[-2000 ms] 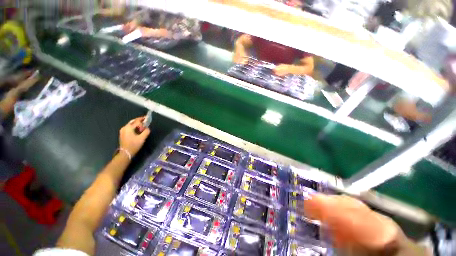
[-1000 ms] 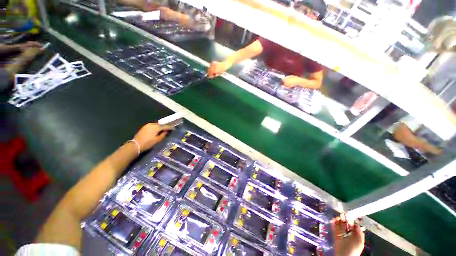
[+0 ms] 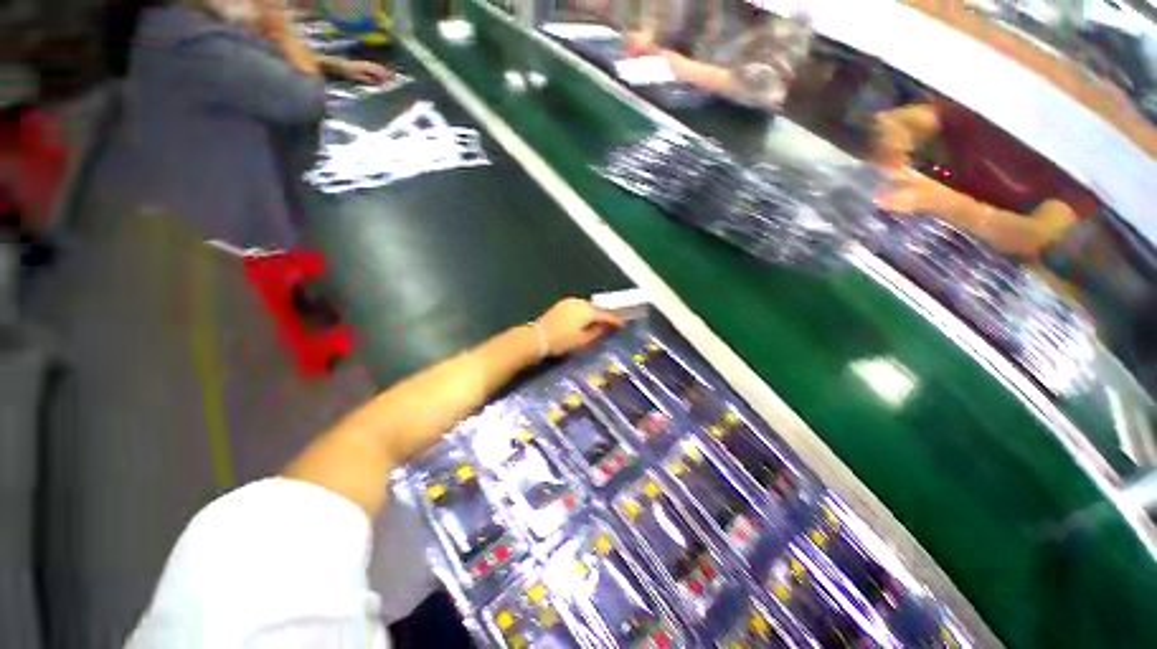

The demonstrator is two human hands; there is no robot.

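A large clear blister tray [image 3: 673, 475] lies at the bottom centre and right, cut off by the lower edge. Its pockets hold dark rectangular units with yellow spots at one end and red spots at the other. My left hand [image 3: 579, 327] is at the tray's far left corner, with the arm stretched along the tray's left side. A white card or label stack [image 3: 622, 299] shows at its fingertips; the fingers are blurred, and how they hold the card and tray edge is partly hidden. My right hand is out of the picture.
A green conveyor [image 3: 812, 342] with a pale rail runs beyond the tray. White skeleton frames [image 3: 396, 146] lie on the dark bench. Another filled tray [image 3: 723, 190] is on the conveyor, near a person's hand across. A seated person [image 3: 222, 127] and a red object [image 3: 300, 311] are at left.
The view has turned left, so the tray appears lower and further right. My right hand has left the picture. My left hand stays at the tray's corner. The tray across lies nearer the other person.
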